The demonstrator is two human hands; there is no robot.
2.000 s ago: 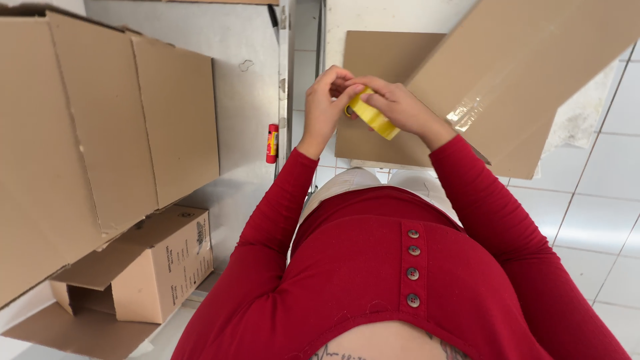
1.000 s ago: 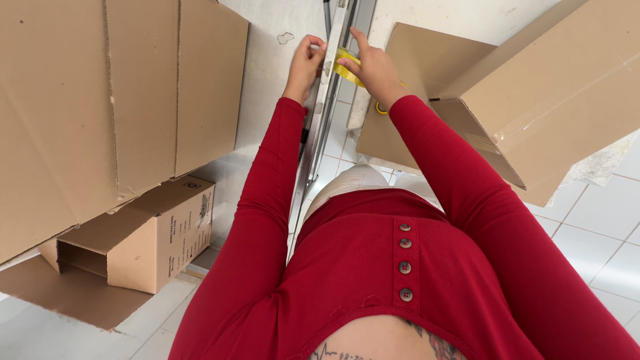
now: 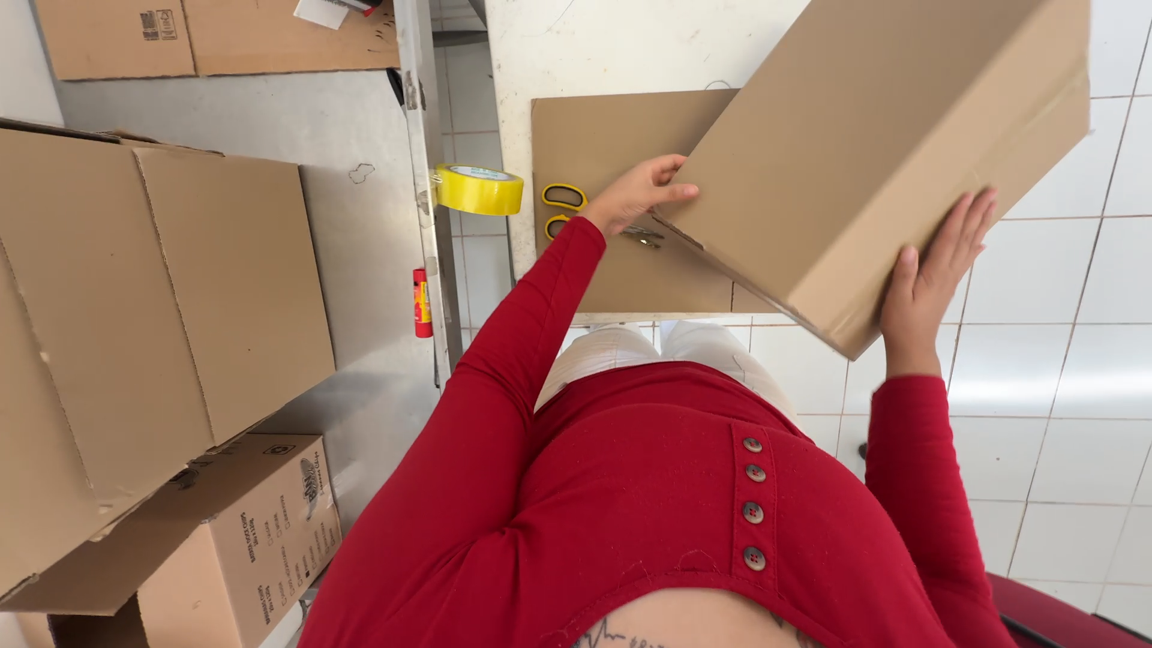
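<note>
A large cardboard box (image 3: 855, 153) sits tilted between my two hands, over the table at the right. My left hand (image 3: 637, 193) grips its near left corner. Flat against its right side lies my right hand (image 3: 938, 274), fingers spread slightly. Under my left wrist, yellow-handled scissors (image 3: 565, 196) rest on a flat cardboard sheet (image 3: 621, 279), their blades partly hidden. A roll of yellow tape (image 3: 479, 190) hangs at the edge of the metal table, to the left of the scissors.
Big cardboard boxes (image 3: 225, 288) stand on the metal table (image 3: 360, 234) at the left, with an open printed box (image 3: 261, 540) below. A red glue stick (image 3: 422, 303) lies by the metal edge. More cardboard (image 3: 288, 36) is at the top left. Tiled floor (image 3: 1035, 360) shows at right.
The tape roll was in my hands and is now at the metal table's edge, let go. Both hands have moved right and taken hold of the box. The scissors have come into sight.
</note>
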